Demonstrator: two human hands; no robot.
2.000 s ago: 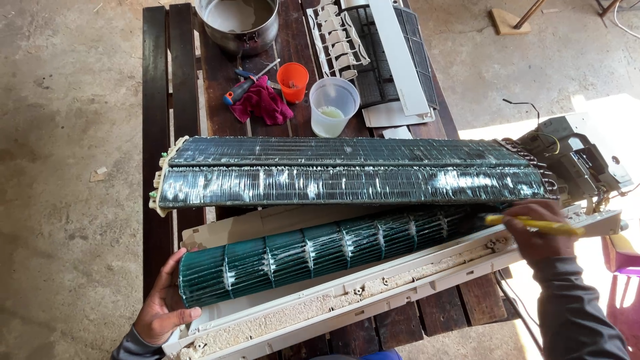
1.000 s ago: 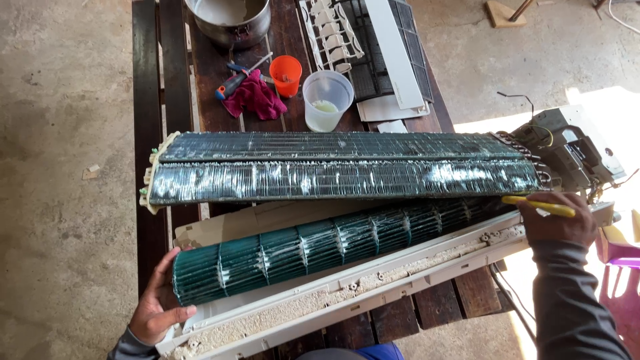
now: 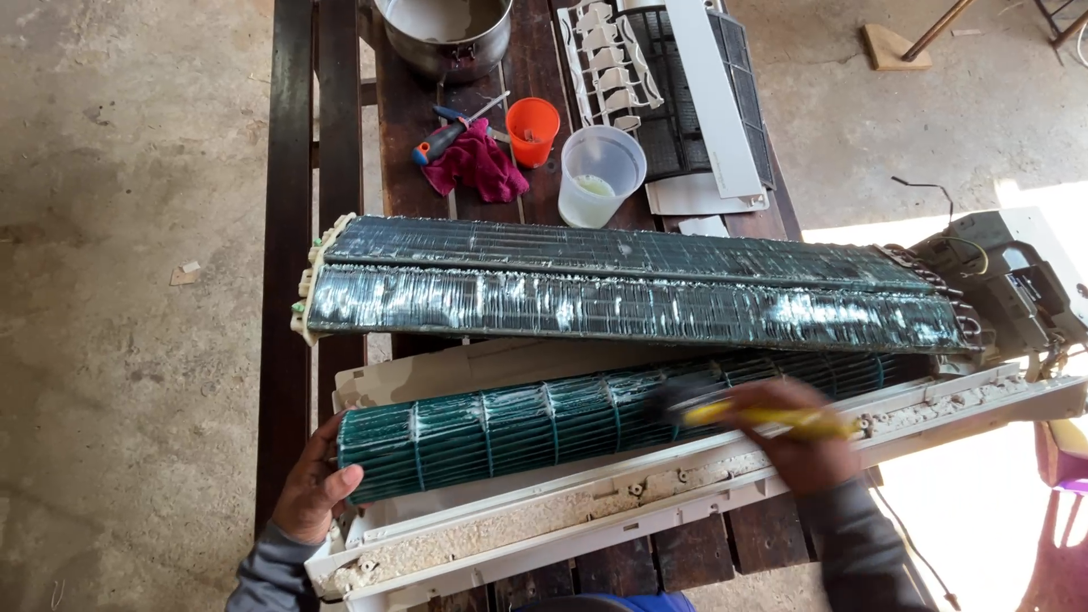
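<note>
My left hand (image 3: 316,486) holds the left end of a green cylindrical blower fan (image 3: 510,429), thumb in front, fingers behind. White foam or residue lies along its ribs. In my right hand (image 3: 795,433) is a yellow-handled brush (image 3: 756,418); its dark, blurred head is at the middle of the fan. The fan lies in a white plastic air-conditioner housing (image 3: 595,518) with a dirty, crusted front channel. Behind it, a finned evaporator coil (image 3: 629,285) with shiny wet-looking patches extends above the housing, its pale end plate (image 3: 314,280) at the left.
On the slatted wooden table (image 3: 293,255) stand a metal pot (image 3: 446,42), an orange cup (image 3: 532,132) and a clear plastic tub (image 3: 599,174) with some liquid. A screwdriver (image 3: 442,140) rests on a magenta cloth (image 3: 480,170). Mesh filters (image 3: 667,102) and plastic parts lie behind; a motor-side assembly (image 3: 1003,280) is at right.
My right hand has moved left along the fan with the brush, from the right end to around its middle. My left hand stays at the fan's left end.
</note>
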